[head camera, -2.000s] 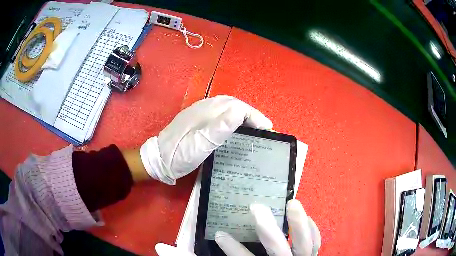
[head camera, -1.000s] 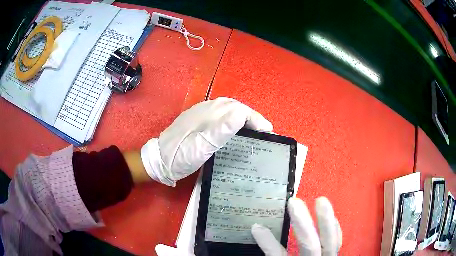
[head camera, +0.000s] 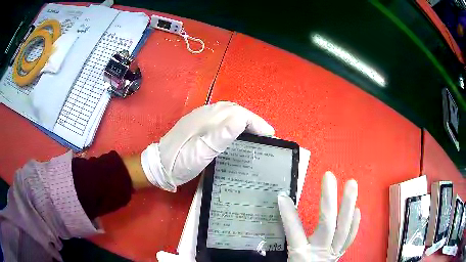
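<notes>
A black-framed e-reader (head camera: 245, 204) with lines of text on its grey-white screen lies on the red mat in front of me, tilted slightly. A white tray (head camera: 190, 230) sticks out from under it on both sides. My gloved left hand (head camera: 207, 140) holds the e-reader at its upper left corner, with the fingers over the top edge. My gloved right hand (head camera: 322, 225) is at the lower right edge; one finger touches the right part of the screen and the other fingers are spread in the air. Part of the right hand is cut off by the bottom edge.
A clipboard with printed forms (head camera: 84, 97), yellow tape rolls (head camera: 37, 52) and a shiny metallic item (head camera: 122, 74) is at left. A small white meter (head camera: 166, 24) lies beside it. Waiting e-readers (head camera: 415, 220) stand at lower right. A dark green conveyor (head camera: 286, 23) runs beyond, carrying another device (head camera: 450, 116).
My right hand has moved up and right, its finger now higher on the screen and the others spread wider. A box and dark marks near the bottom show on the screen. My left hand keeps its hold.
</notes>
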